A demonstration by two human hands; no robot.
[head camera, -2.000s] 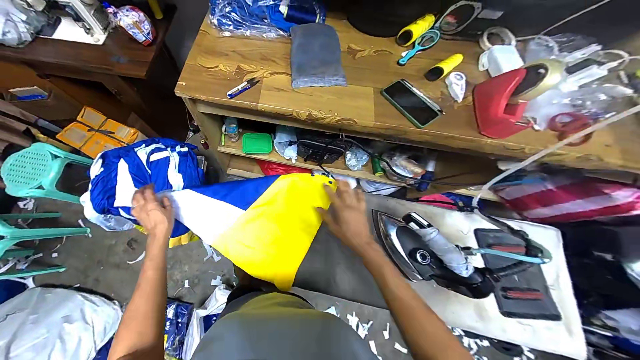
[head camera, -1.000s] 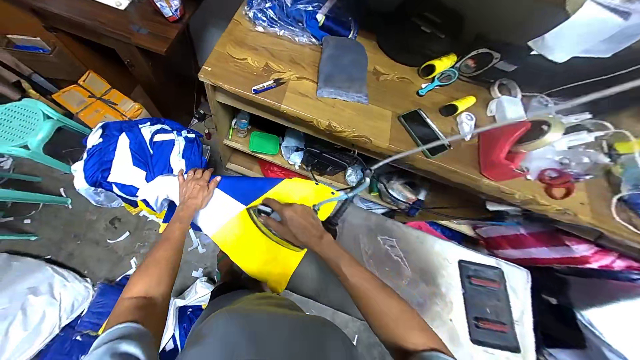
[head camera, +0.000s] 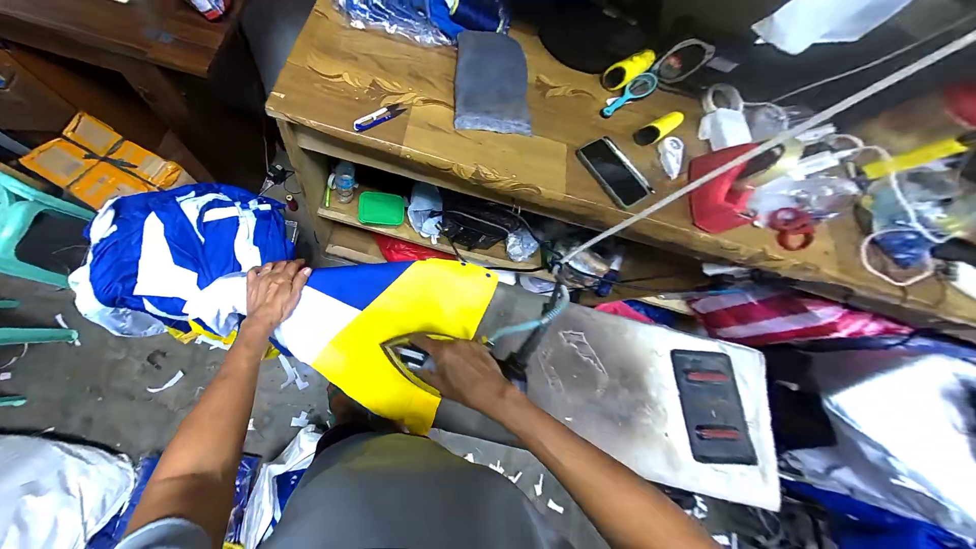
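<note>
My right hand (head camera: pixel 467 371) grips an electric iron (head camera: pixel 412 357), whose soleplate lies on the yellow part of a blue, white and yellow fabric piece (head camera: pixel 415 305). The fabric is spread over the left end of an ironing board (head camera: pixel 625 396). Flat on the white part near the board's left end rests my left hand (head camera: pixel 276 293), palm down; whether it pinches any cloth is hidden. Beyond it, the cloth meets a bundle of blue and white fabric (head camera: pixel 191 252). The iron's handle is mostly covered by my fingers.
A black iron rest pad (head camera: pixel 714 406) lies on the board's right end. The iron's hose (head camera: pixel 534 324) and a pale cord (head camera: pixel 762 149) run above the board. Behind stands a wooden table (head camera: pixel 427 152) with a phone (head camera: pixel 614 172) and a red tape dispenser (head camera: pixel 720 191). Green stools (head camera: pixel 38 229) stand left.
The iron, earlier on its rest pad, is now on the yellow fabric in my right hand, which was earlier on the fabric's right edge. My left hand stays near the fabric's left part.
</note>
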